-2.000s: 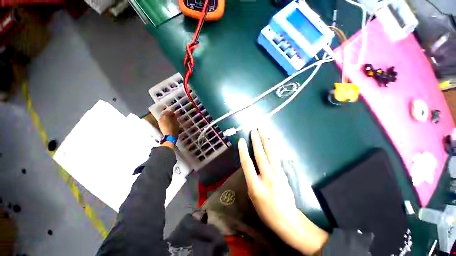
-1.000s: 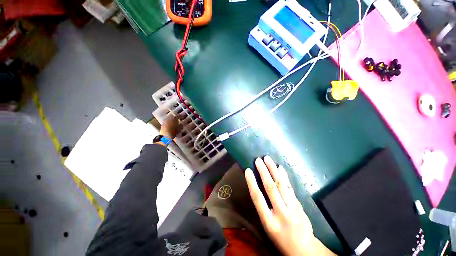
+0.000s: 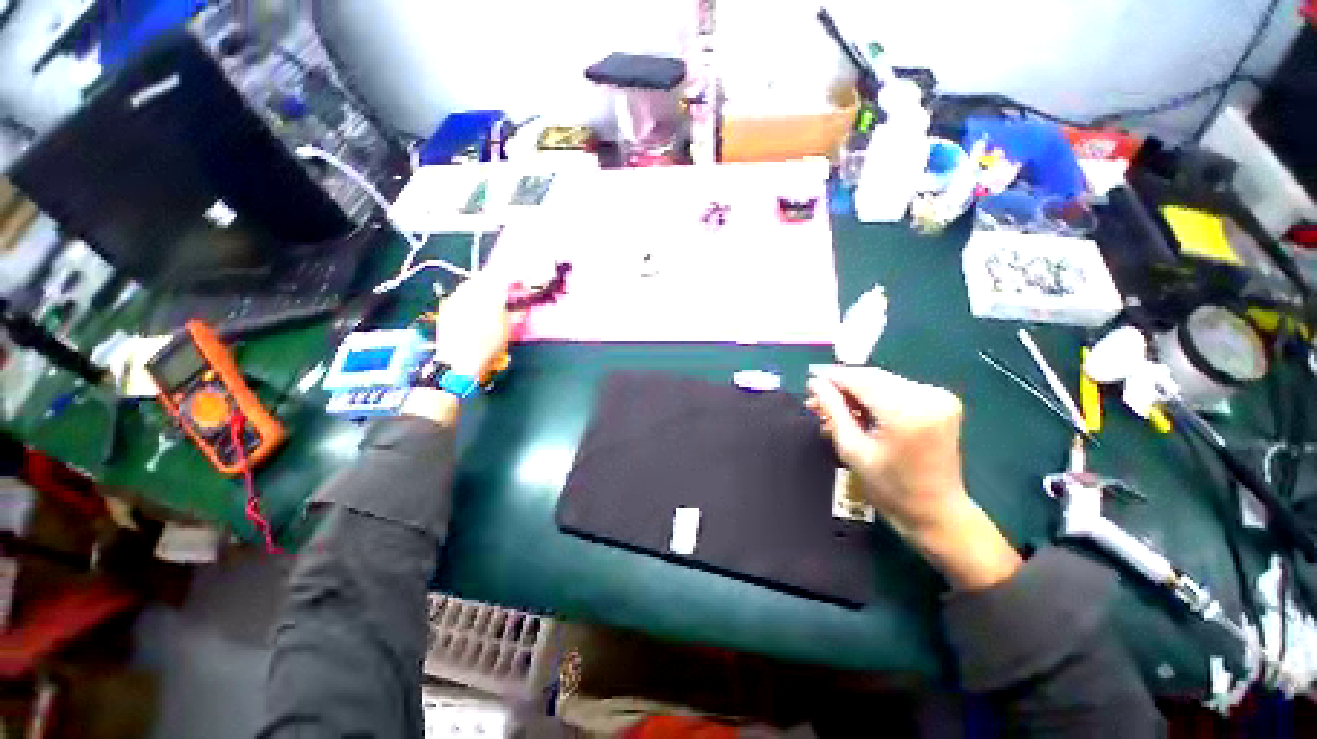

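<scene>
My left hand (image 3: 474, 335) reaches over the left part of the pale pink sheet (image 3: 693, 296), beside the blue meter. Its fingertips are close to a dark cluster of small housings (image 3: 542, 285); whether they hold one is not clear. My right hand (image 3: 903, 440) is over the right end of the black mat (image 3: 708, 455), thumb and fingers drawn together. Anything between its fingertips is too small and blurred to tell. A white strip (image 3: 685, 530) lies near the mat's lower edge, and a small white piece (image 3: 755, 380) at its top edge.
The blue meter (image 3: 379, 368) and orange multimeter (image 3: 214, 399) stand left, before a laptop (image 3: 174, 173). A translucent glue bottle (image 3: 861, 326) is beyond my right hand. A white parts box (image 3: 1040, 277), tweezers (image 3: 1037, 390) and an air gun (image 3: 1119, 534) are right. A compartment tray (image 3: 491, 643) is below the bench.
The view has swung up towards the bench. My left hand has left the compartment tray for the pink sheet. My right hand has moved from the bench's front edge to the mat, its fingers now curled.
</scene>
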